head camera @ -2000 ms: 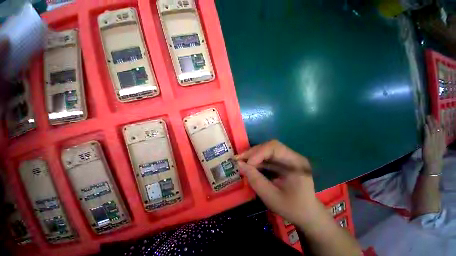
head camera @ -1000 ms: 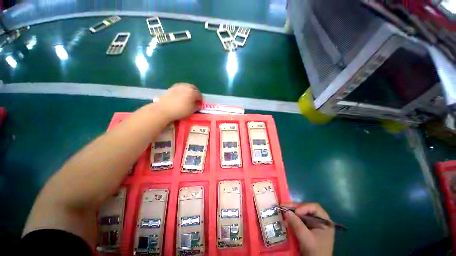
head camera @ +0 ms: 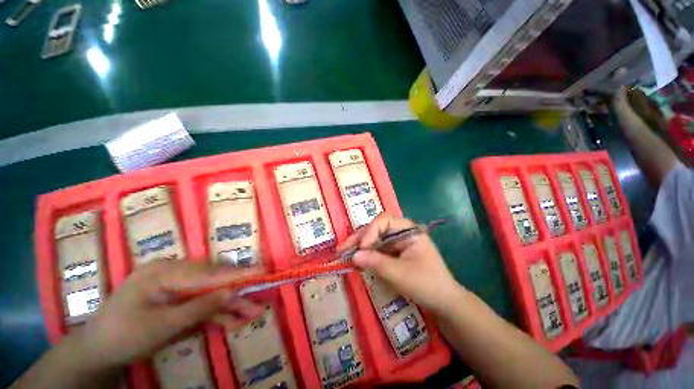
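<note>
My left hand (head camera: 163, 304) is shut on a long narrow red-and-white label strip (head camera: 293, 272) and holds it over the middle of the foam phone tray (head camera: 55, 199). My right hand (head camera: 396, 254) holds dark tweezers (head camera: 411, 230); their tip is at the strip's right end. Whether the tip touches a label cannot be told. Gold-beige phones lie back housing up in the red tray's pockets, such as the phone at the upper right (head camera: 354, 182). My hands and the strip cover parts of several phones.
A curled white label sheet (head camera: 150, 142) lies behind the tray. A second red phone tray (head camera: 481, 169) stands at the right, near another person's arm (head camera: 647, 137). A grey machine (head camera: 495, 53) with a yellow-wrapped foot (head camera: 434, 102) stands behind. A loose gold frame (head camera: 62, 32) lies far left.
My left hand has come back from behind the tray with the red strip. My right hand and the tweezers have moved from a lower-right phone to the strip. The view has shifted.
</note>
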